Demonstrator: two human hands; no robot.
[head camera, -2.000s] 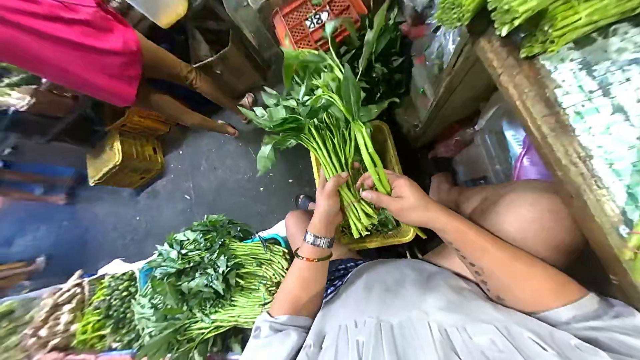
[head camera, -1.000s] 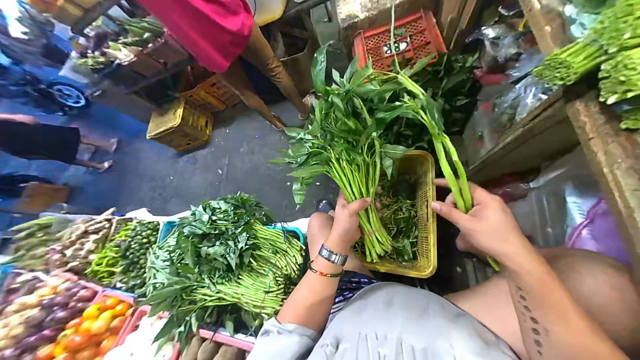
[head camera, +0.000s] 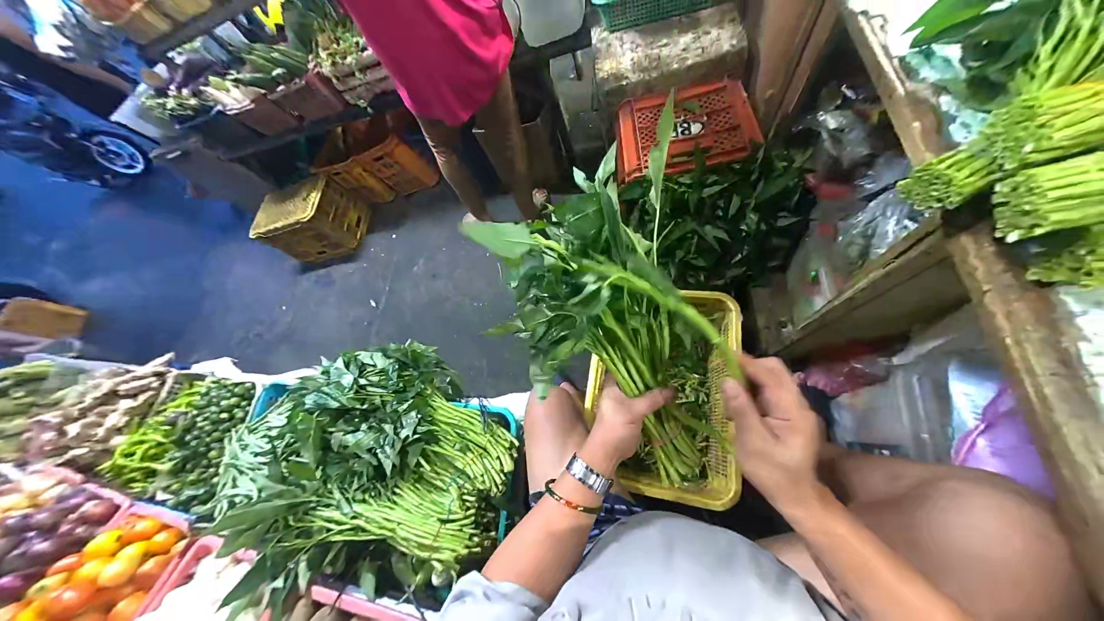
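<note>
My left hand (head camera: 625, 418) is closed around a bunch of leafy green stems (head camera: 634, 345), which looks like water spinach, over a yellow plastic basket (head camera: 729, 492). Between the fingers and thumb of my right hand (head camera: 772, 423), at the basket's right side, is a thicker green stem (head camera: 690, 319); it slants up and left across the bunch. Loose cut greens (head camera: 694, 388) lie in the basket. To the left, a blue tray (head camera: 509, 423) bears a large pile of similar bunches (head camera: 379, 474).
Beyond the basket are dark leafy greens (head camera: 724, 216) and a red plastic crate (head camera: 742, 121). A wooden shelf edge (head camera: 992, 267) with green bundles (head camera: 1052, 190) runs along the right. Tomatoes (head camera: 112, 561) and other produce fill the lower left. A person (head camera: 448, 60) stands beyond, near yellow crates (head camera: 310, 220).
A second ago the thick stem in my right hand stood apart, right of the bunch; now it leans across the bunch's leaves. The view has shifted, showing more of the stalls at left.
</note>
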